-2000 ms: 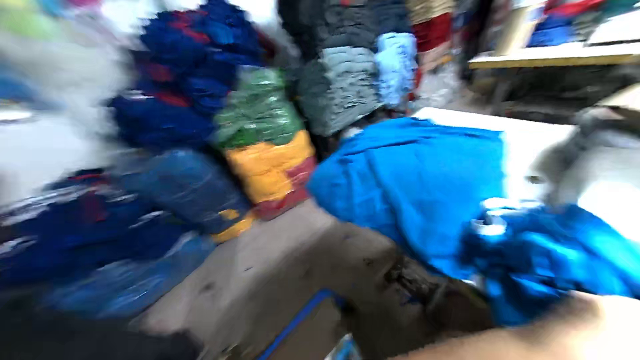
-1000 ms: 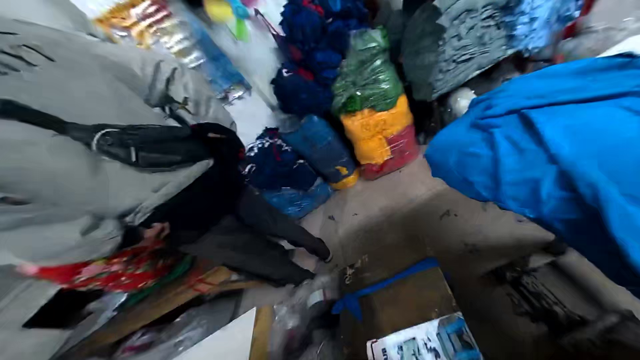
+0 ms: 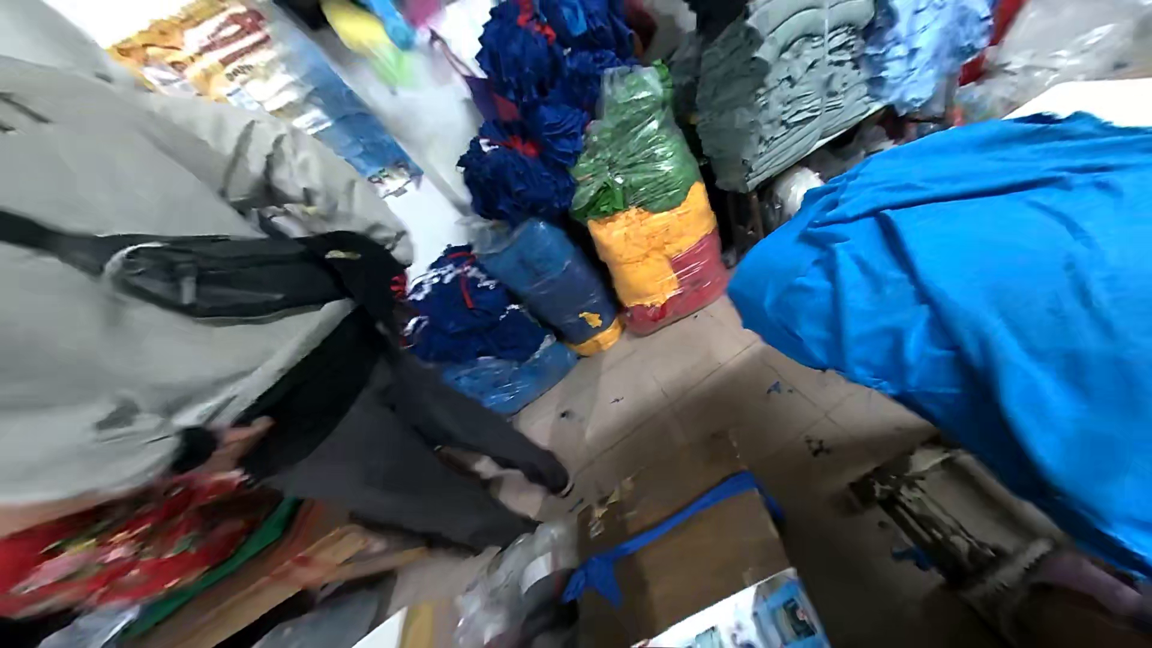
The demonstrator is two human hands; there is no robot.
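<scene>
Neither of my hands shows in the head view now. Blue fabric [image 3: 981, 297] hangs in a broad sheet over the edge of a white tabletop [image 3: 1089, 101] at the right. Whether a hand touches the fabric outside the view cannot be seen. Low in the middle, a cardboard box [image 3: 693, 576] has a blue fabric strip [image 3: 679, 531] lying across it and a printed panel at its near end.
Another person [image 3: 180, 270] with a black waist bag stands at the left beside red patterned cloth [image 3: 135, 540]. Plastic-wrapped green, yellow and red garments [image 3: 652, 198], navy bundles [image 3: 531, 108] and grey stacked cloth [image 3: 792, 81] line the back. A metal treadle frame [image 3: 945, 513] stands lower right.
The view has swung left, bringing the other person and the cardboard box into sight. A bare forearm and bunched blue fabric, at the lower right two seconds ago, have left the view.
</scene>
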